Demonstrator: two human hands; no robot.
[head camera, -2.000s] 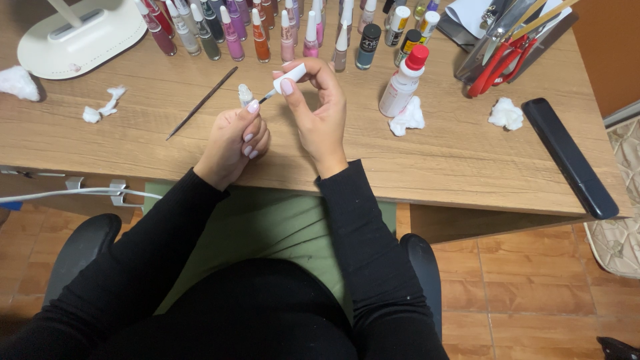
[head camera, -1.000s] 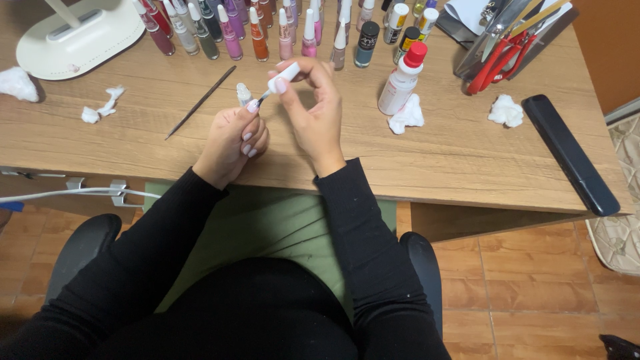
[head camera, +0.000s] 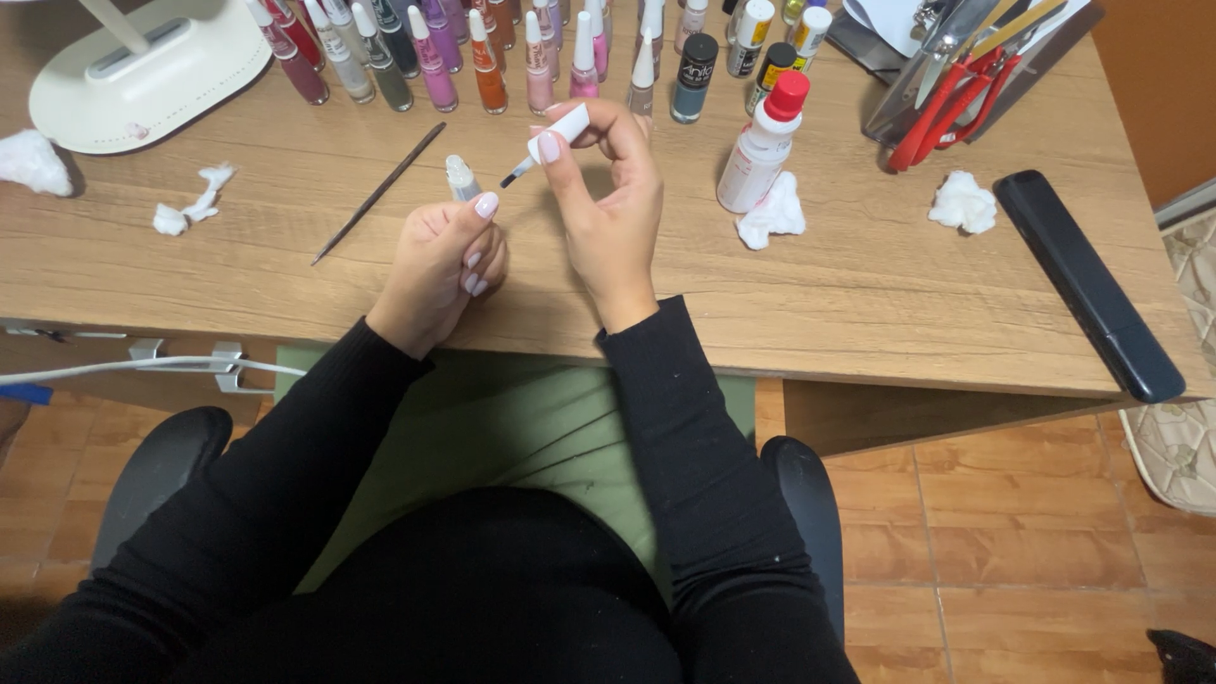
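Note:
My left hand (head camera: 445, 261) is closed around a small clear nail polish bottle (head camera: 462, 177), whose uncapped neck sticks up above the thumb. To its right, my right hand (head camera: 613, 195) pinches the white cap of a nail polish brush (head camera: 560, 135) between thumb and fingers. The dark brush tip points down and left, beside the bottle's neck and apart from it. Pale polish shows on the left thumbnail. The lower part of the bottle is hidden by my left fingers.
Rows of nail polish bottles (head camera: 489, 76) stand at the back. A thin dark stick (head camera: 378, 194) lies left. Right are a red-capped bottle (head camera: 757, 152), cotton pieces (head camera: 963, 202), a black case (head camera: 1088, 285) and red-handled scissors (head camera: 950, 114) in a holder. A white lamp base (head camera: 190, 71) stands back left.
The brush has moved from the left thumb's nail to a spot above and right of it, apart from the nail. My left hand has barely moved.

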